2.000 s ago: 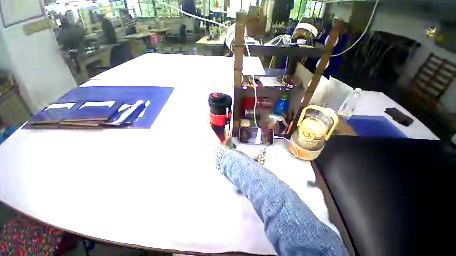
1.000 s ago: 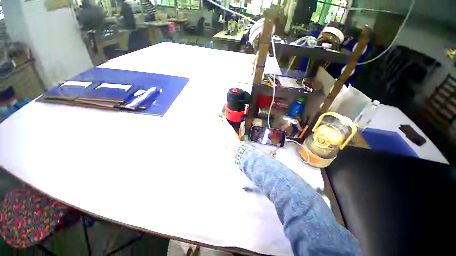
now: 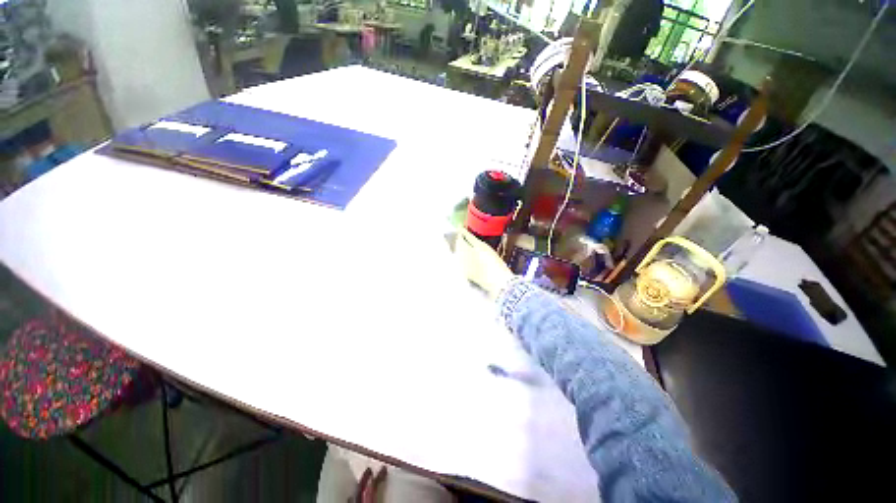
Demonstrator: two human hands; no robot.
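Note:
My right hand [image 3: 478,257], in a blue denim sleeve, reaches in from the lower right to the near left side of the tumbler. It is overexposed against the white table, so I cannot tell its finger pose or whether it touches anything. The tumbler [image 3: 492,208] stands upright, black with a red band and black lid. A small green patch [image 3: 460,212] shows left of it. A smartphone [image 3: 546,271] leans sideways at the rack's foot, screen lit. My left hand is not identifiable; finger-like shapes at the bottom edge are unclear.
The wooden rack [image 3: 553,117] stands behind the phone, holding small items. The cream-yellow lantern [image 3: 661,292] is right of it, beside the black surface [image 3: 776,413]. Blue panels [image 3: 236,149] lie far left. A clear bottle [image 3: 746,250] and dark item [image 3: 822,302] are far right. A patterned stool [image 3: 61,378] is lower left.
The view has tilted and shifted, moving the table's contents rightward in the picture. My right hand shows more clearly beside the tumbler. The tumbler, phone and lantern keep their places on the table.

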